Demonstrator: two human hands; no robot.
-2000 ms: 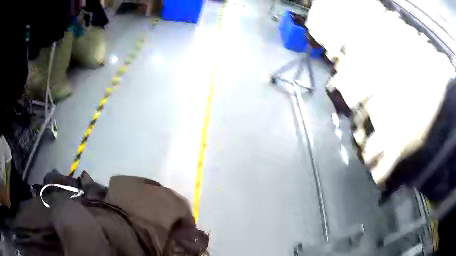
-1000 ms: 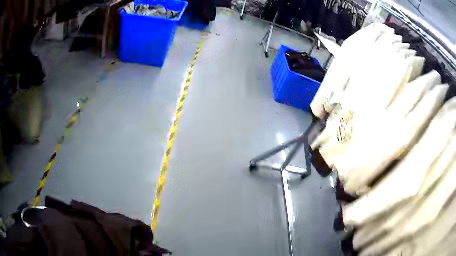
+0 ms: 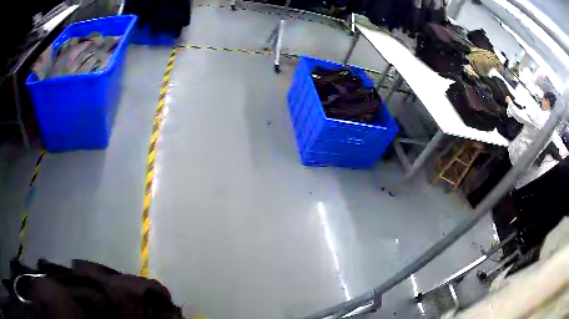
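Observation:
A bulky bundle of dark brown garments (image 3: pixel 93 293) lies low at the left, cut off by the bottom edge. A thin white curved cord or loop (image 3: pixel 24 286) shows on its left part. What bears the bundle is hidden. Neither my left hand nor my right hand is in the picture.
A blue crate with pale pieces (image 3: pixel 75 112) stands at the left, another with dark garments (image 3: pixel 340 143) ahead. A white table (image 3: pixel 412 71) holds dark garments; a wooden stool (image 3: pixel 457 165) and a person in white (image 3: pixel 530 124) are beside it. A metal rail (image 3: pixel 437 249) curves at the right.
The view has moved forward along the aisle. The blue crates are nearer and have shifted left. The pale hanging garments have slid to the lower right corner. The brown bundle stays low left.

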